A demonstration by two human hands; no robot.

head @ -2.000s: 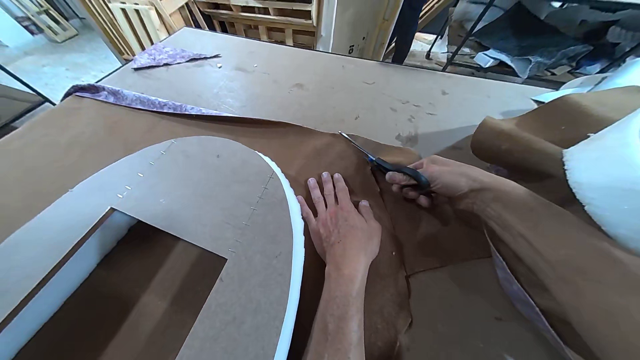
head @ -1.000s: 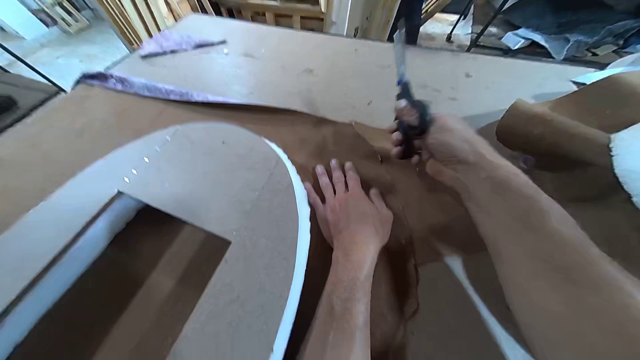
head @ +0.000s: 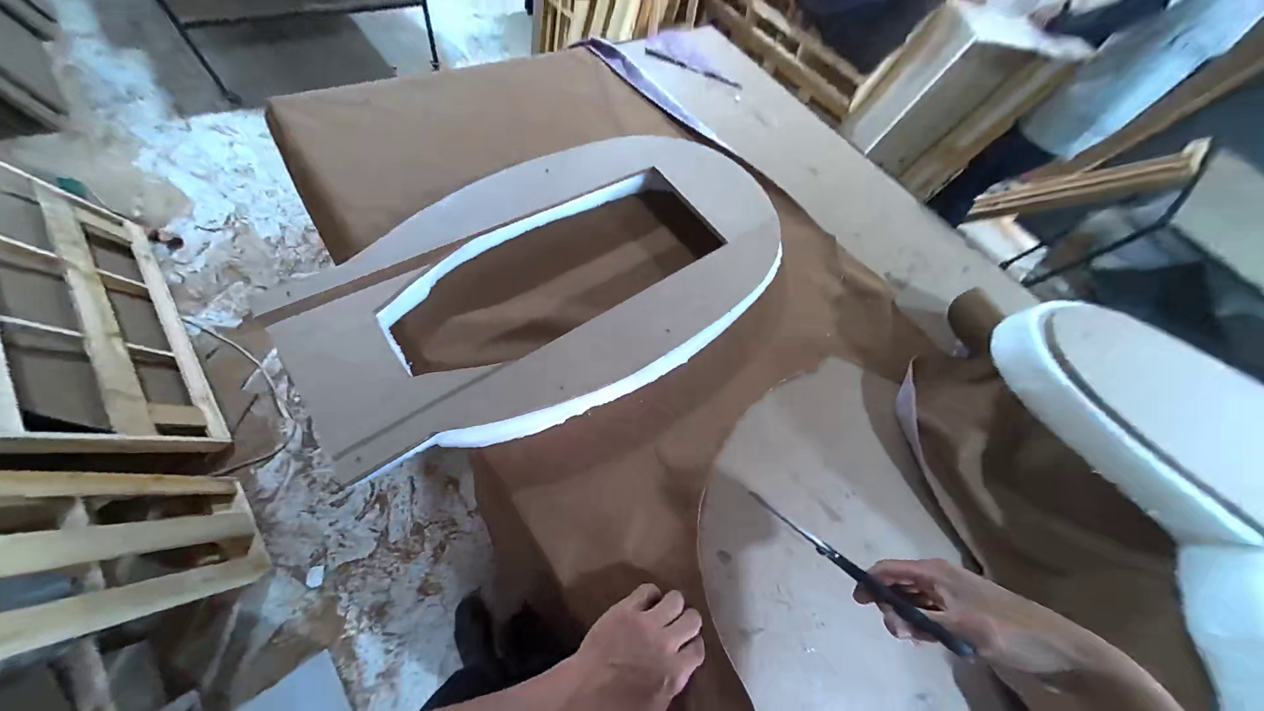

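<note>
Brown fabric (head: 632, 434) with a curved cut edge lies over a work table (head: 829, 513), whose bare surface shows at the centre right. My right hand (head: 923, 597) holds black-handled scissors (head: 859, 578), their blades pointing up and left over the bare surface. Near the table's front, my left hand (head: 647, 637) rests with curled fingers on the fabric; whether it pinches the cloth is not clear. Beyond, a rounded board frame (head: 612, 365) with a rectangular opening and white padding on its edge lies on the fabric.
At the right stands a white padded piece (head: 1116, 425) beside more brown fabric (head: 1047, 494). A patterned scrap (head: 686, 54) lies at the far table edge. Wooden frames (head: 109, 326) stand at the left, above a floor littered with debris (head: 395, 563). More wooden pieces (head: 1086, 183) are behind the table.
The view has swung widely. My left hand has left its flat place beside the rounded frame and is now curled near the front. Bare table now shows between the cut fabric edges.
</note>
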